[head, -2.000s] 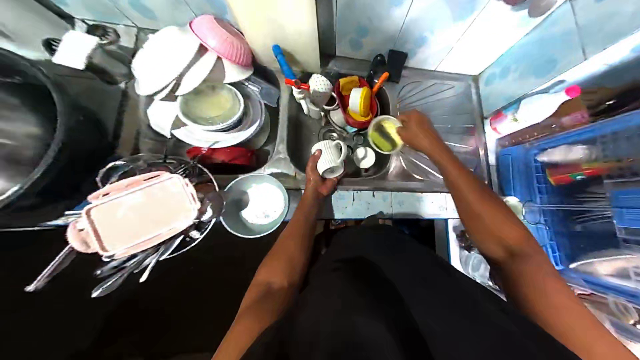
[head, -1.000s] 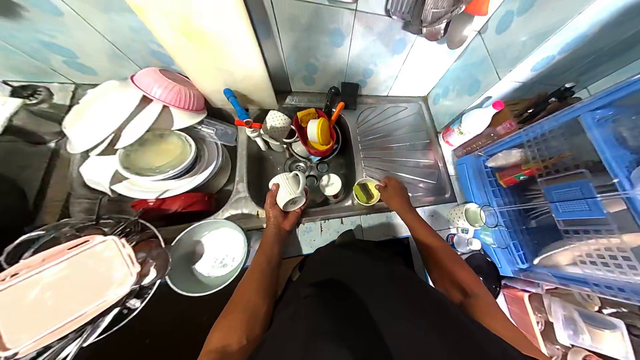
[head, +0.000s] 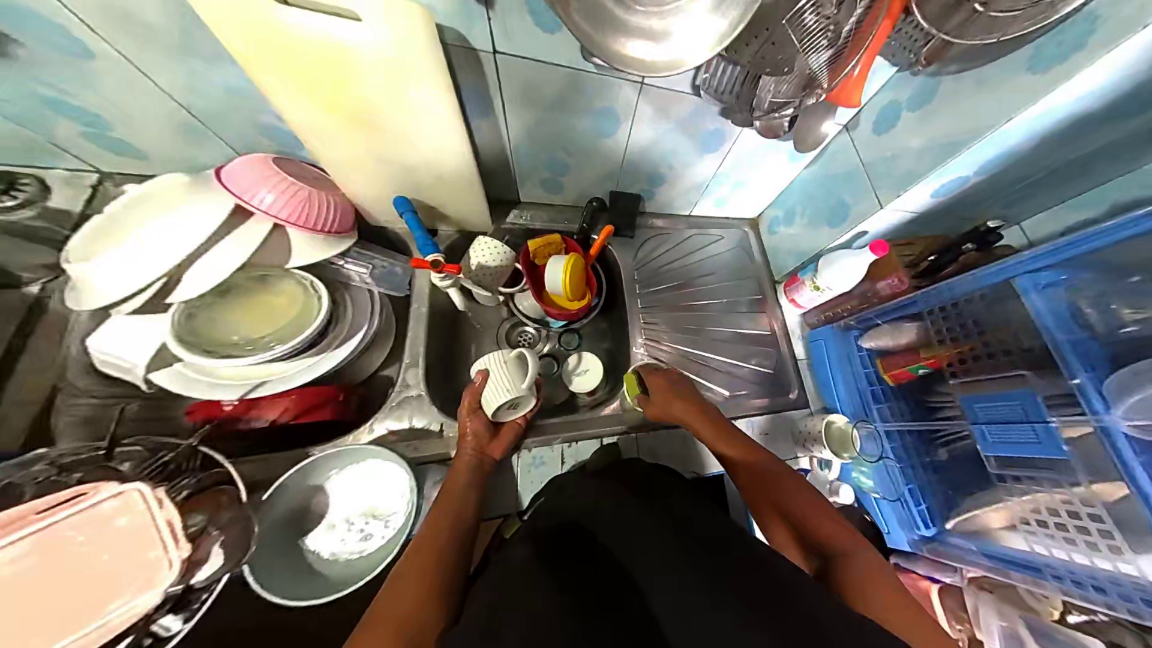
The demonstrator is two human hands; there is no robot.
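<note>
A ribbed white mug [head: 506, 382] lies tilted in my left hand [head: 490, 423], over the front of the steel sink basin [head: 441, 360]. My right hand [head: 670, 396] grips a yellow-green sponge [head: 634, 387] at a small round container whose rim shows at the basin's right front edge. Behind the mug, the basin holds a round white-topped item [head: 583, 373], small glasses [head: 569, 339], a dotted white mug [head: 490, 263] and a red bowl [head: 537, 279] with yellow and white cups [head: 565, 276]. A blue-handled tap [head: 432, 252] reaches over the basin's left side.
Left of the basin, plates and bowls [head: 252, 315] are stacked under a pink bowl [head: 288, 193]. A grey bowl of white suds [head: 337, 522] stands at the front left. The ridged drainboard [head: 711, 306] adjoins the basin; a blue rack [head: 864, 387] and a white bottle [head: 832, 273] stand right.
My right hand, which was above the basin's right side two seconds ago, has come down to its front right edge with the sponge. The view has shifted. The ribbed mug stays in my left hand.
</note>
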